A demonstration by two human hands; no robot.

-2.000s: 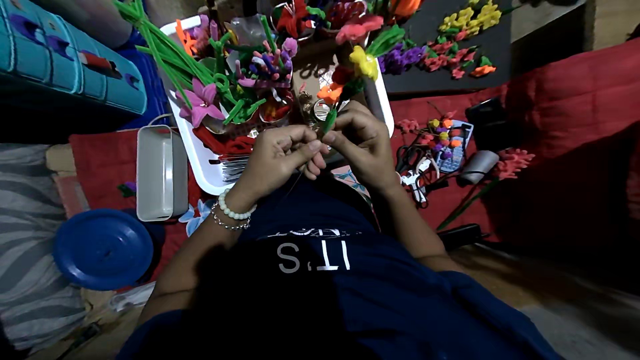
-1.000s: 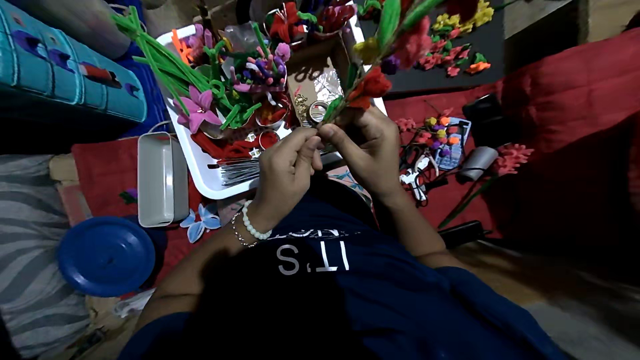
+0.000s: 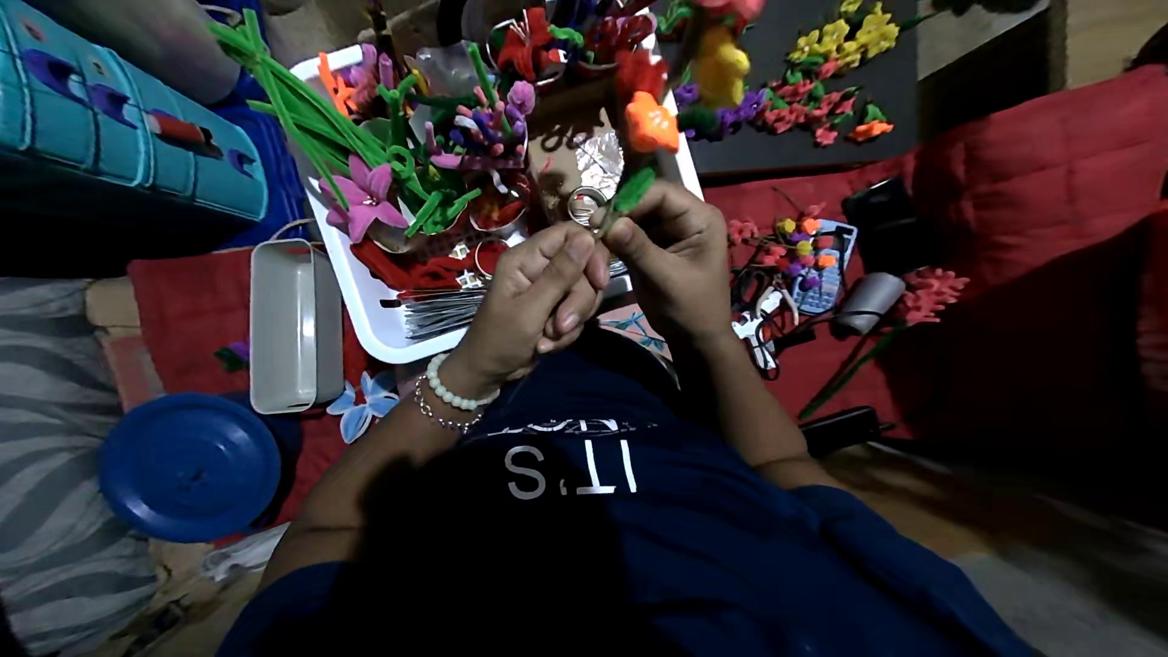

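Observation:
Between both hands is a pipe-cleaner flower stem [image 3: 631, 193] with a green fuzzy leaf, and orange, yellow and red blooms [image 3: 651, 123] rise above it. My left hand [image 3: 546, 297], with a bead bracelet at the wrist, pinches the lower end of the stem. My right hand [image 3: 677, 260] grips it just beside, thumb and finger below the leaf. The fingertips of the two hands nearly meet. Behind them a white plastic tray [image 3: 370, 319] holds green pipe cleaners [image 3: 301, 128], a pink flower [image 3: 367, 197], metal wires [image 3: 443, 313] and a roll of tape [image 3: 587, 206].
A grey container [image 3: 284, 328] and a blue round lid [image 3: 189, 467] lie at left, near a blue-white flower [image 3: 362, 405]. Teal fabric storage [image 3: 119, 137] stands upper left. At right are a calculator [image 3: 826, 265], a glue gun [image 3: 762, 328], a grey cylinder [image 3: 870, 302] and a coral flower [image 3: 933, 294].
The blooms above my hands have shifted and turned as the stem moved. Both hands stay close together at the stem.

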